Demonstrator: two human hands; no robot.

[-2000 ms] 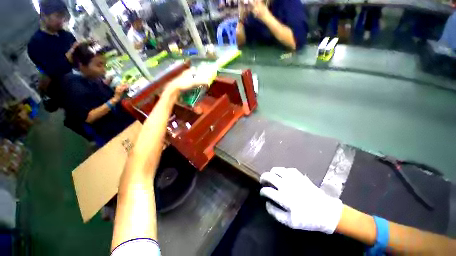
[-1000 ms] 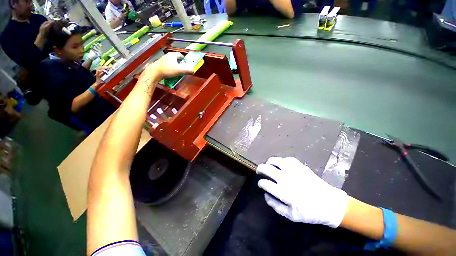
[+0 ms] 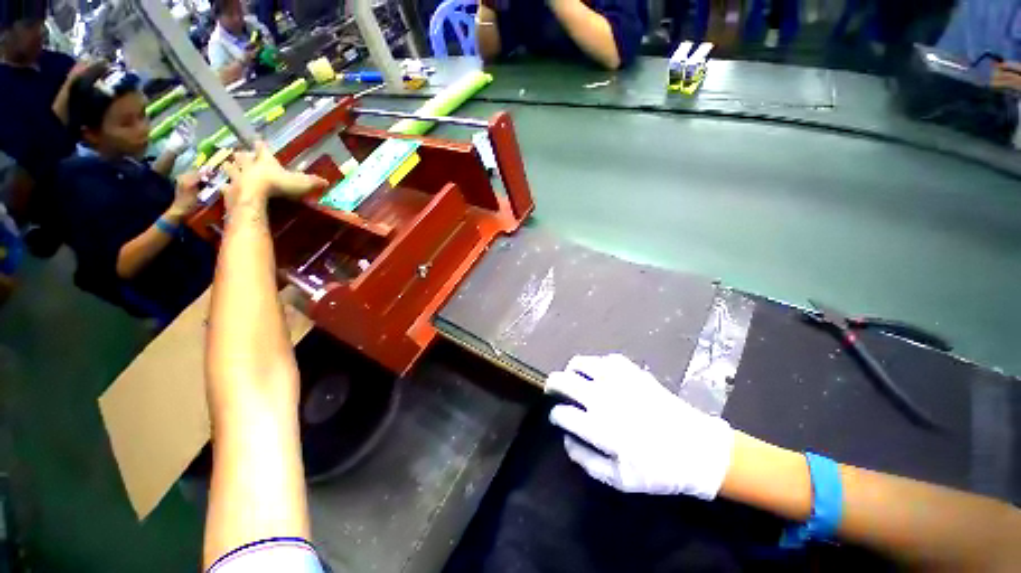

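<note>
The red fixture (image 3: 420, 269) stands at the left end of the bench mat (image 3: 605, 293). A green circuit board (image 3: 375, 176) with a yellow part lies tilted across its upper part. My bare left hand (image 3: 267, 177) is over the fixture's far left side, left of the board, with thumb spread and no board in it; some fingertips are hard to make out. My gloved right hand (image 3: 644, 431) rests at the mat's near edge with curled fingers; whether it grips the edge is hidden. A blue wrist strap (image 3: 825, 498) is on my right wrist.
Side cutters (image 3: 868, 353) lie on the mat at right, beyond clear tape (image 3: 719, 349). A cardboard sheet (image 3: 157, 403) and a dark round object (image 3: 342, 409) are below the fixture. Green rails (image 3: 459, 101) lie beyond it. A person (image 3: 123, 202) works at left; another sits opposite.
My left hand has let go of the board and moved left, away from it. The board now lies across the fixture. My right hand stays at the mat edge. The view has shifted.
</note>
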